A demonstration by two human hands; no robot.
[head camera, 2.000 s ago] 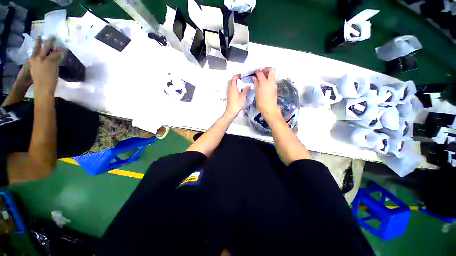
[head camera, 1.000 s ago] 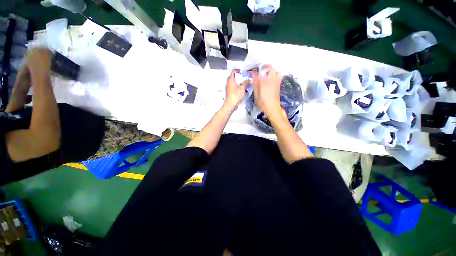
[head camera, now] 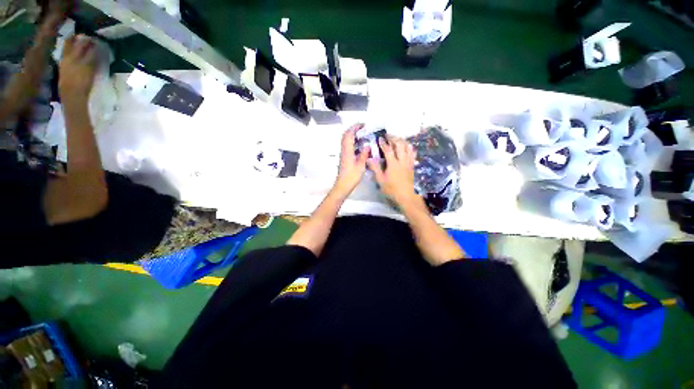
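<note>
My left hand [head camera: 351, 161] and my right hand [head camera: 396, 169] hold a small accessory box [head camera: 371, 143] between their fingers, above the white bench. The box looks dark with a pale part; its contents are hidden by my fingers. A clear poly bag of accessories [head camera: 437, 171], crumpled and shiny with dark contents, lies just right of my right hand. A small white piece with a black pattern [head camera: 268, 160] lies left of my hands, beside a small dark square [head camera: 289, 163].
Open black retail boxes [head camera: 308, 95] with white flaps stand at the far edge. White foam sleeves [head camera: 555, 158] are grouped at right. Another open box [head camera: 426, 30] is on the green belt. A person's arm [head camera: 80, 129] is at left. A blue stool [head camera: 620, 311] stands lower right.
The box in my hands now shows a dark face, and my right hand is flatter over it. Boxes on the belt have shifted right in view. The person at left has moved their arms.
</note>
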